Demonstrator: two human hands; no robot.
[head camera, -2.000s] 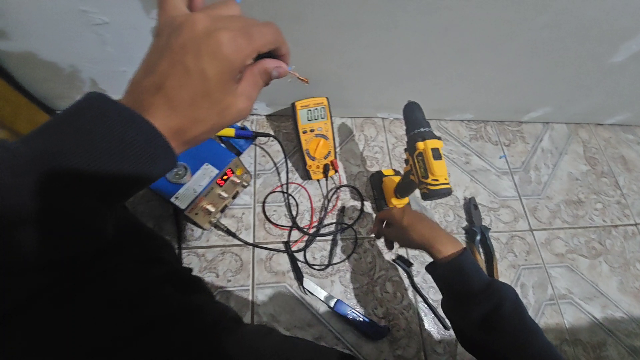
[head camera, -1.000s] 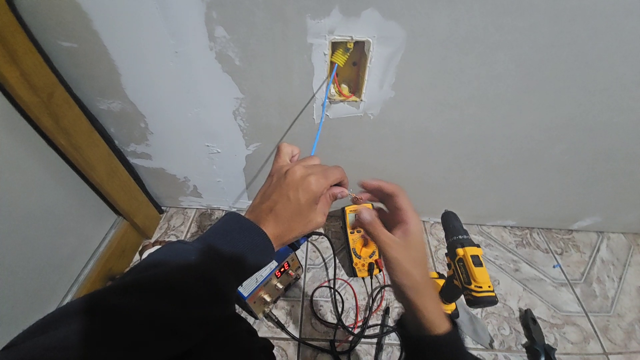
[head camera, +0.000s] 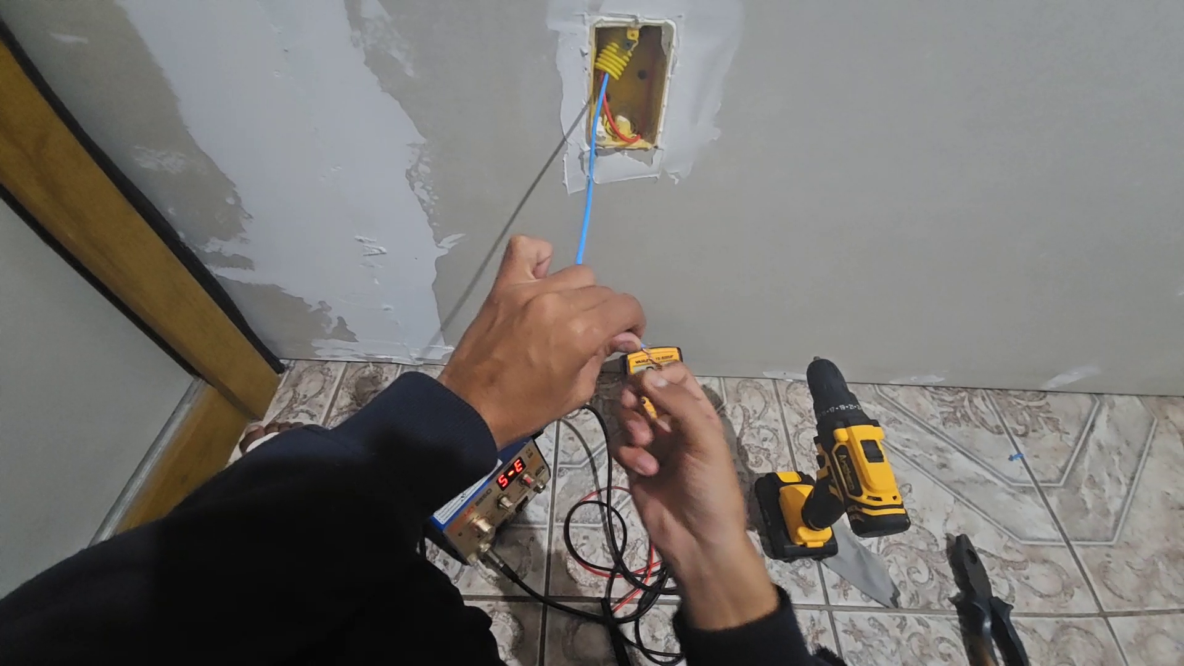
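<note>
My left hand (head camera: 555, 338) is closed on a blue insulated wire (head camera: 588, 199) that comes down from the yellow wall box (head camera: 645, 83). Just past its fingertips shows the wire's bare copper end (head camera: 650, 355). The thumb and fingers of my right hand (head camera: 680, 444) pinch at that bare end. Inside the box are yellow corrugated conduit (head camera: 613, 61) and red wire (head camera: 610, 120). Behind my right fingers is a yellow multimeter (head camera: 668, 355), mostly hidden.
On the tiled floor lie a soldering station (head camera: 495, 499) with a lit display, black cables (head camera: 606, 555), a yellow-and-black cordless drill (head camera: 860, 472) and pliers (head camera: 980, 601). A wooden frame (head camera: 111, 222) runs along the left. Fresh plaster (head camera: 698, 92) surrounds the box.
The view has tilted up to the wall box. My right hand, down beside the drill two seconds ago, has come up to the wire end at my left hand.
</note>
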